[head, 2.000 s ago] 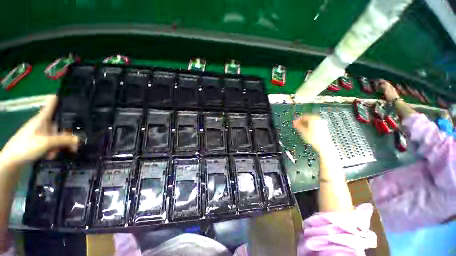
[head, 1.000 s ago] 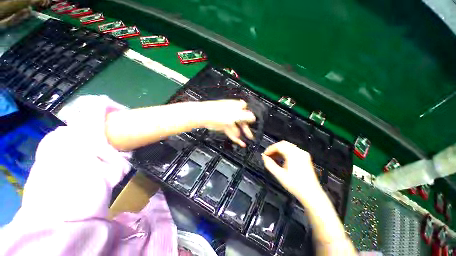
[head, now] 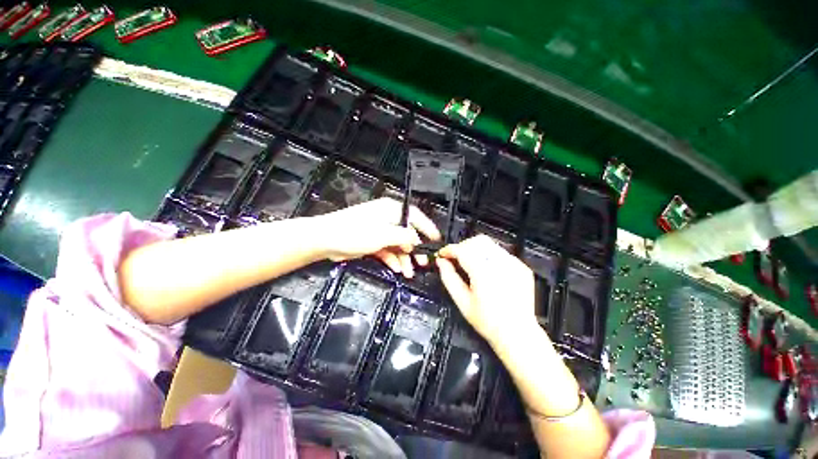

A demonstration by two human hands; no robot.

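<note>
A black phone housing [head: 434, 179] stands out above the black blister tray [head: 269, 215]. My left hand [head: 386, 235] holds the housing by its near left side, fingers under its lower end. My right hand [head: 489, 285] is at the housing's near end, thumb and forefinger pinched together at a tiny dark part too small to make out. The fingertips of both hands nearly meet there. The tray has rows of phone-shaped pockets, many with black housings in them; both forearms cover part of it.
Loose small components [head: 639, 336] lie right of the tray, beside a clear component tray [head: 709, 359]. Another black tray [head: 31, 99] is at the left edge. Red-edged phone assemblies [head: 231, 34] line the green belt beyond. A pale post [head: 749, 229] rises at right. A carton [head: 199, 387] is below the bench edge.
The view has shifted. The housing now shows clearly, raised in my left hand. My right hand has closed in on the housing's near end, beside my left fingertips.
</note>
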